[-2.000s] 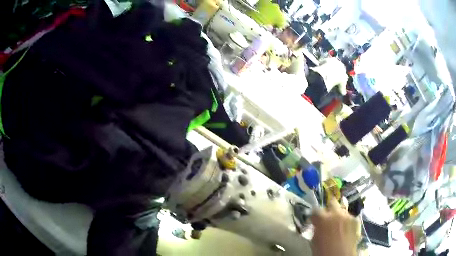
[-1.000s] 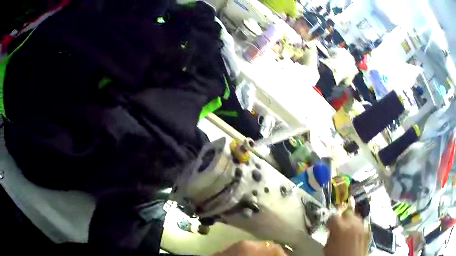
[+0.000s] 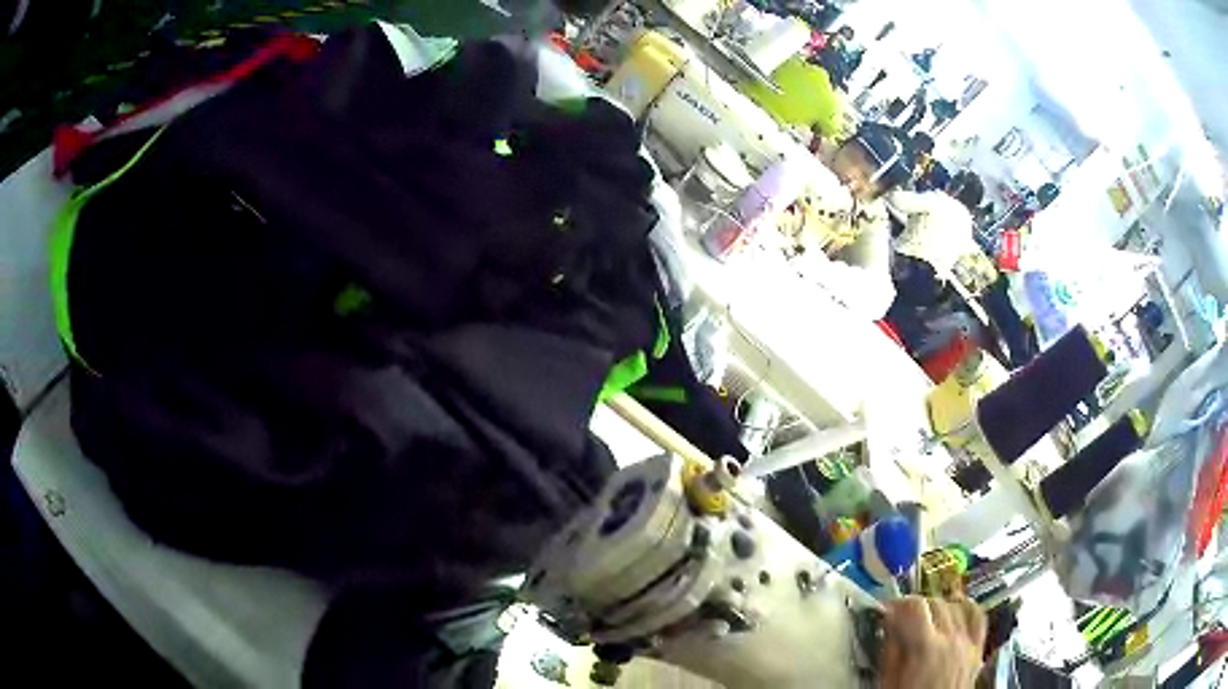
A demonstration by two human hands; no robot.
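A large heap of dark garment cloth with neon green trim covers the table on the left, its lower part hanging beside the machine head. The off-white sewing machine head lies at bottom centre. My right hand is at the bottom right edge, fingers curled at the machine arm's far part. It is cut off by the frame, and whether it holds anything cannot be told. My left hand is not in view. The needle area is mostly hidden.
A blue-capped container stands close behind the machine arm near my right hand. Dark thread cones stand beyond. Another machine and a seated person are at the back. A white table edge shows lower left.
The view has shifted, so the scene sits lower and further right. My left hand, partly visible at the bottom edge one second ago, is out of view. My right hand stays by the machine arm.
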